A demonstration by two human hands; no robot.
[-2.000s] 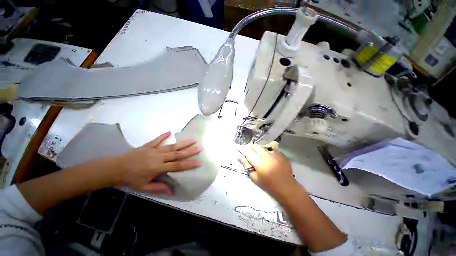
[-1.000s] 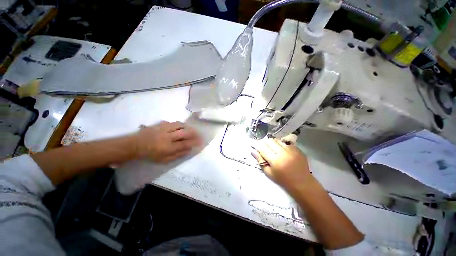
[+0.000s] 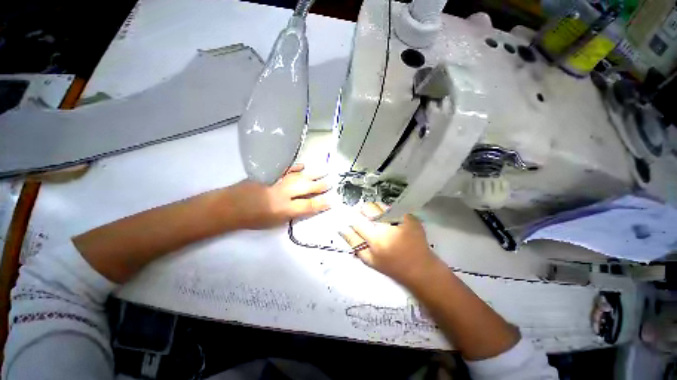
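Note:
My left hand [image 3: 293, 199] lies palm down with fingers spread just left of the needle area [image 3: 356, 191]. My right hand [image 3: 393, 243] is close to the presser foot on the near side, with bent fingers and a ring on one finger. Bright lamp glare washes out the sewing point, so any cloth under the fingertips cannot be made out. The cream-white machine head [image 3: 445, 111] stands over the right side of the sewing point.
The whitish oval lamp [image 3: 276, 104] hangs above my left hand. A long stack of pale grey curved pieces [image 3: 141, 111] lies at upper left. A white paper sheet [image 3: 605, 230] is at right. A dark slot [image 3: 496, 229] and the table's front edge [image 3: 297, 330] also show.
My left hand has moved right, up to the needle area, and the pale cloth it was moving is no longer distinguishable. My right hand stays beside the foot. The view has shifted closer.

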